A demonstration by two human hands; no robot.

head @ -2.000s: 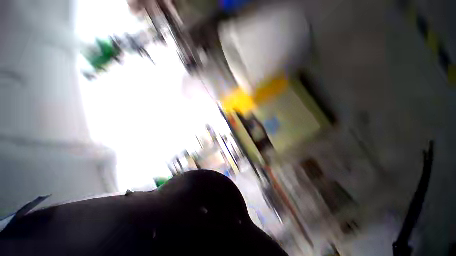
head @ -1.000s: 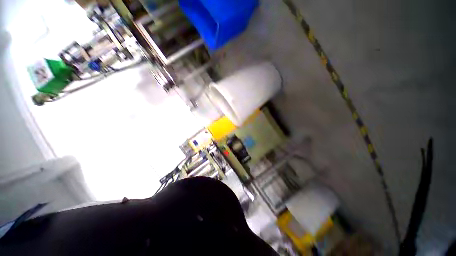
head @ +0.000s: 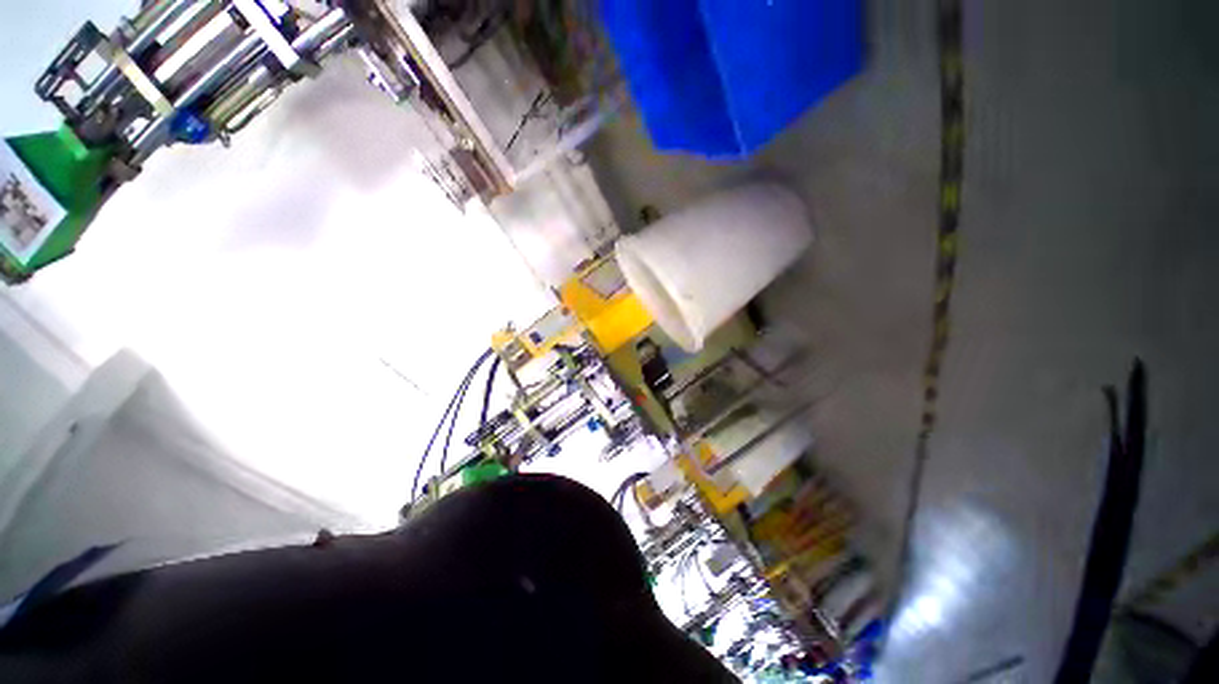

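Observation:
Neither of my hands is in view. A dark rounded object fills the bottom left of the head view; I cannot tell what it is. The view is tilted sideways. A white rounded drum or sack stands beside a machine with a yellow part. A bright blue tote is at the top. Bench machines with metal rods and dark cables line the aisle.
A green part with a white label is at the upper left. Black-yellow tape runs along the grey floor. A dark strap-like thing hangs at the lower right. White sheeting is at the left.
The blue tote and the drum have shifted right in view. The green part has moved left and looks larger. More machines show at the bottom, and the floor tape now runs more upright.

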